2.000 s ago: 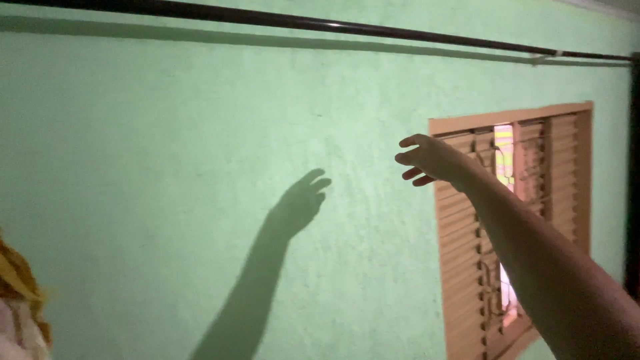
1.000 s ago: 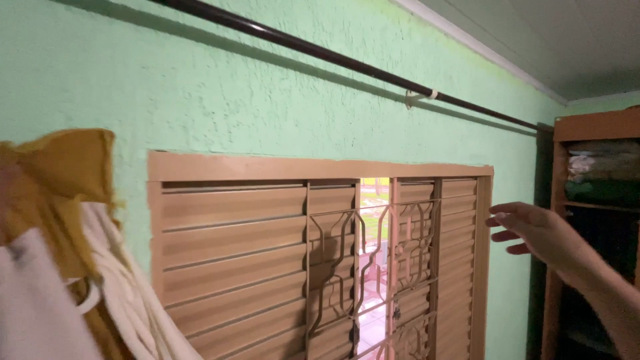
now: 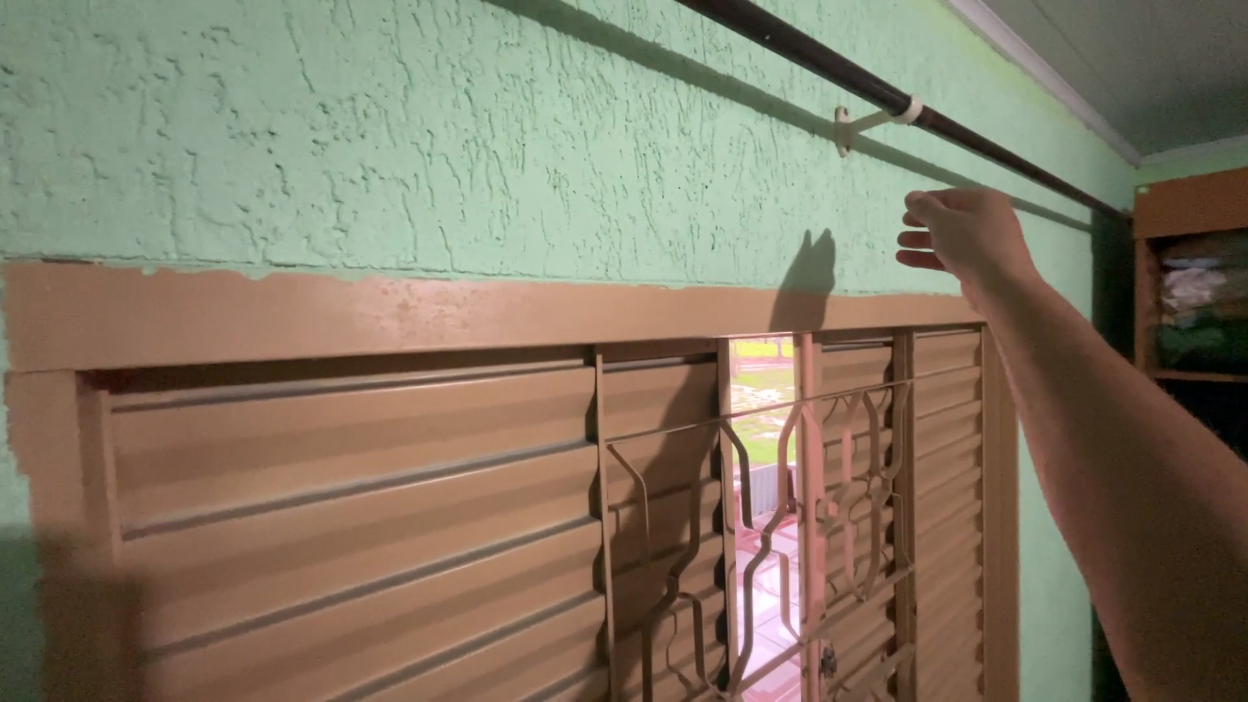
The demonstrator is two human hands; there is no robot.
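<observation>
My right hand [image 3: 965,234] is raised at the right of the head view, its fingers loosely curled and apart, with nothing held. It is below a dark curtain rod [image 3: 819,60] and near the rod's pale bracket [image 3: 873,121], with no contact visible. Beneath and left of the hand is a brown louvered metal window [image 3: 361,487] with a bent-bar grille [image 3: 765,536]. The hand's shadow falls on the green textured wall [image 3: 390,146] and the window frame [image 3: 439,310]. My left hand is out of view.
A narrow gap between the shutters shows grass and a tiled floor [image 3: 775,624] outside. At the far right stands a wooden shelf unit [image 3: 1185,207] holding folded cloth [image 3: 1194,283]. The ceiling [image 3: 1150,78] meets the wall at the upper right.
The view has swung right and closer to the window. The yellow and white cloth seen at the left one second ago is out of view. My right hand remains raised and empty, now nearer the rod's bracket.
</observation>
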